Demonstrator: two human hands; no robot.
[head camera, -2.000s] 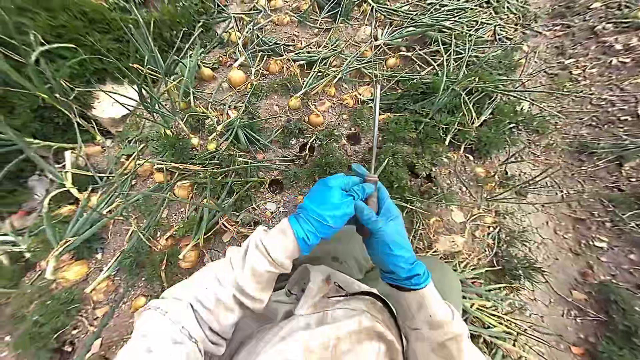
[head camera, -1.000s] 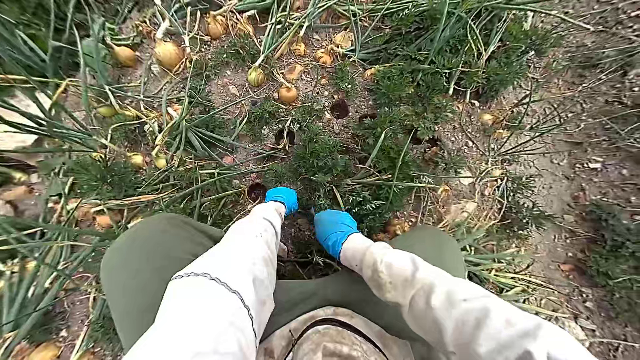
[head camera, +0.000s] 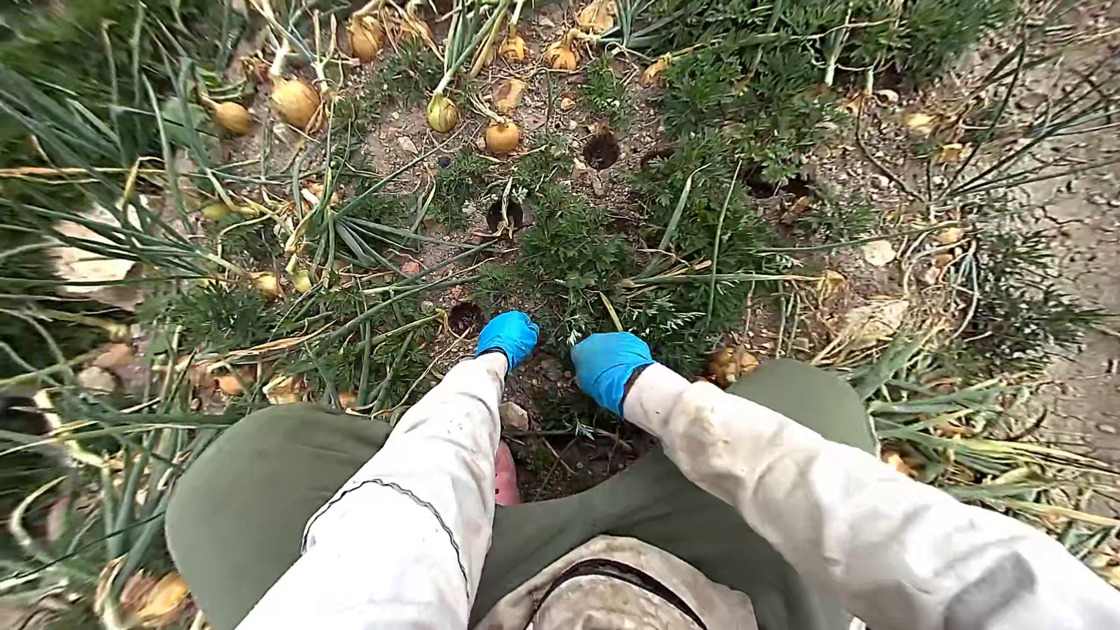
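Note:
My left hand (head camera: 509, 339), in a blue glove, is low over the soil with its fingers curled, just right of a small hole (head camera: 465, 317). A little to its right, my right hand (head camera: 610, 366), also gloved in blue, is curled at the lower edge of a feathery green plant (head camera: 577, 249). Whether either hand grips a stem or a tool cannot be seen, since the fingers point down and away from the camera. No thin metal rod shows in this view.
Yellow onions (head camera: 297, 102) with long green leaves lie at the upper left. More holes (head camera: 601, 150) open in the soil ahead. A pale stone (head camera: 92, 249) lies at left, onion tops (head camera: 954, 437) at right. My green-clad knees flank my arms, and bare cracked soil (head camera: 1085, 350) borders the right.
Two seconds ago both hands were together around a thin metal rod with a handle; now they are apart and low at the soil. The view has moved closer to the ground.

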